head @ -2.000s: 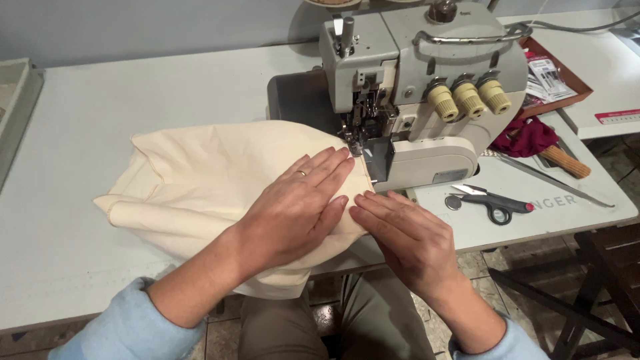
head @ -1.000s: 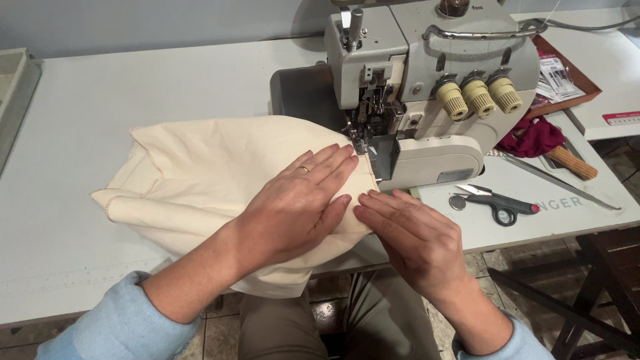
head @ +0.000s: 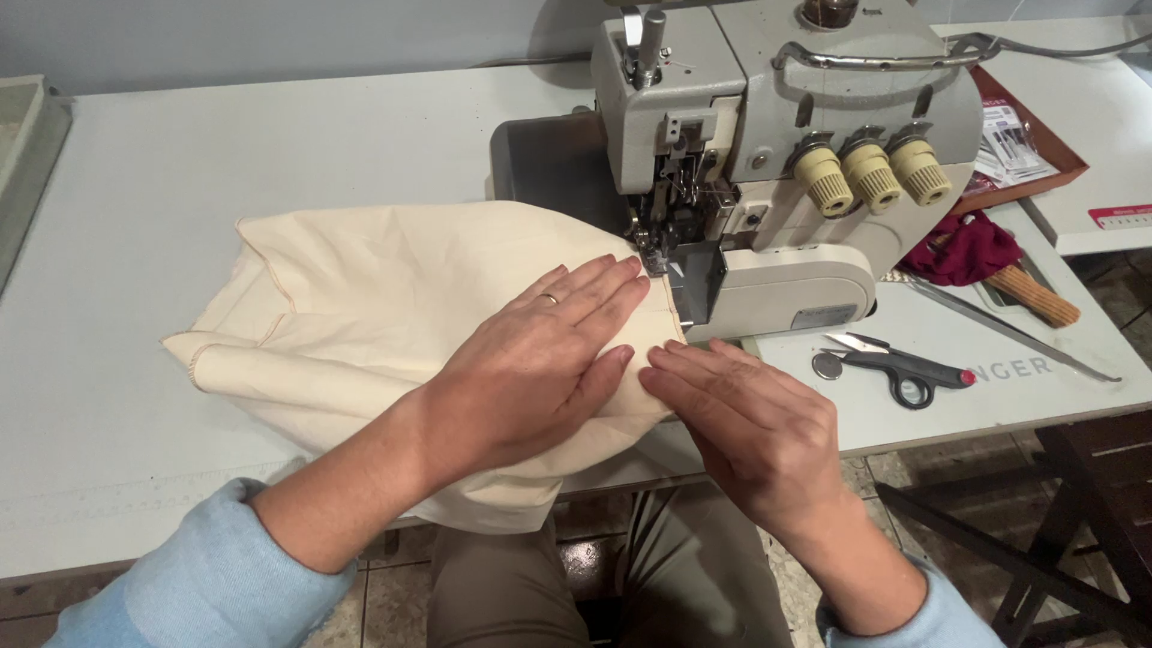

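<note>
Cream fabric (head: 387, 270) with overlocked edges spreads over the table's front part, its right edge at the presser foot (head: 657, 256) of a grey overlock sewing machine (head: 675, 117). My left hand (head: 540, 360) lies flat on the cloth, a ring on one finger, fingertips close to the foot. On the cloth's right edge, below the foot, my right hand (head: 751, 414) rests with its fingers together; its thumb is mostly hidden, and whether it pinches the cloth is unclear. Part of the fabric hangs over the table's front edge.
Right of the machine are thread snips (head: 900, 364), a small metal disc (head: 826, 364), long metal tweezers (head: 1017, 328), a dark red cloth (head: 967, 252) and a reddish-brown tray (head: 1035, 180) with packets. A grey tray (head: 27, 162) stands far left. A clear ruler (head: 162, 490) lies at front left.
</note>
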